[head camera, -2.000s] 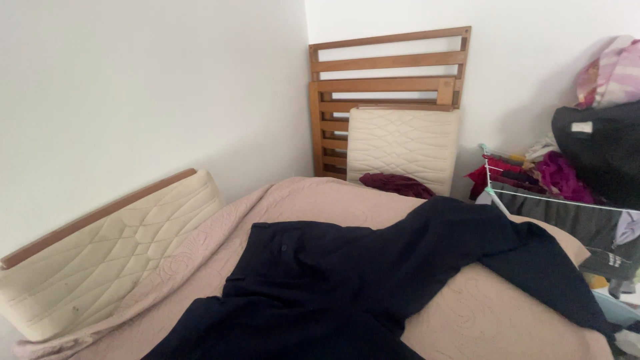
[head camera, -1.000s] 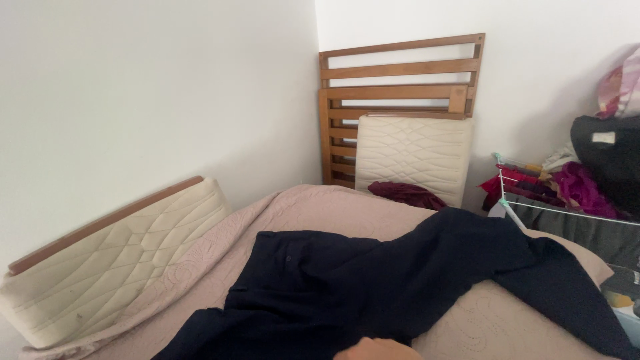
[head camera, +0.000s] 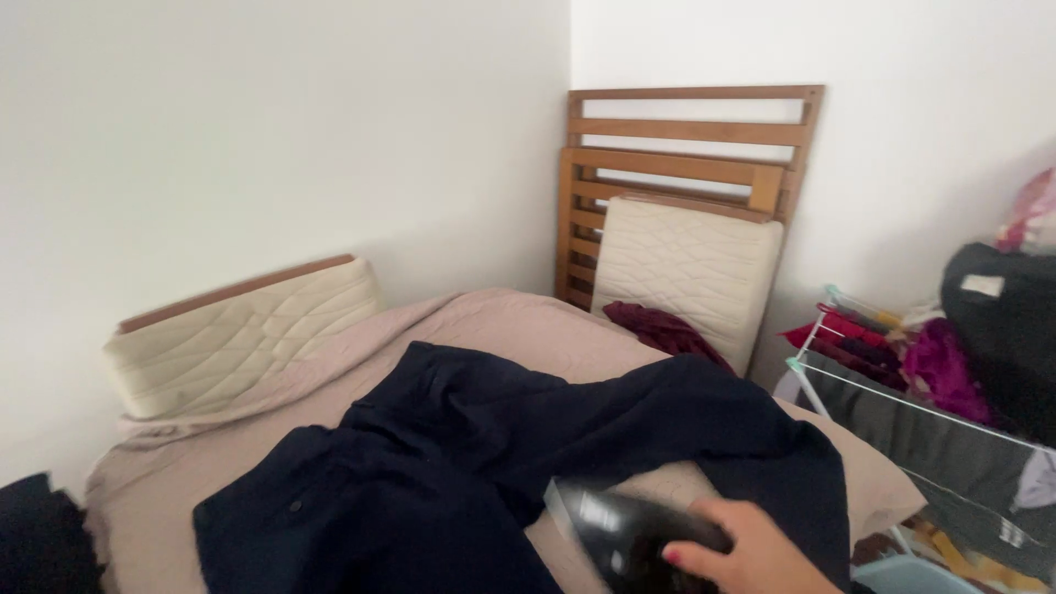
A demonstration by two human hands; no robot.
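In the head view my right hand (head camera: 755, 549) comes in from the bottom right, closed around the handle of a black clothes iron (head camera: 619, 528). The iron is blurred and tilted, over the gap between the legs of dark navy trousers (head camera: 495, 412); whether it touches them I cannot tell. Those trousers lie spread and wrinkled on a padded surface under a pale pink quilted cover (head camera: 528, 318), and a button shows near their left end. My left hand is out of view.
A cream cushion (head camera: 256, 330) leans at the left wall; another cream cushion (head camera: 685, 264) leans on wooden slatted frames (head camera: 685, 169) in the corner. Dark red cloth (head camera: 660, 326) lies beside it. At right stand a drying rack (head camera: 916, 400) with clothes and a light blue tub (head camera: 916, 573).
My right hand has come into view with the iron; one second ago only part of a hand showed at the bottom edge. The trousers' near part has shifted and their legs lie differently.
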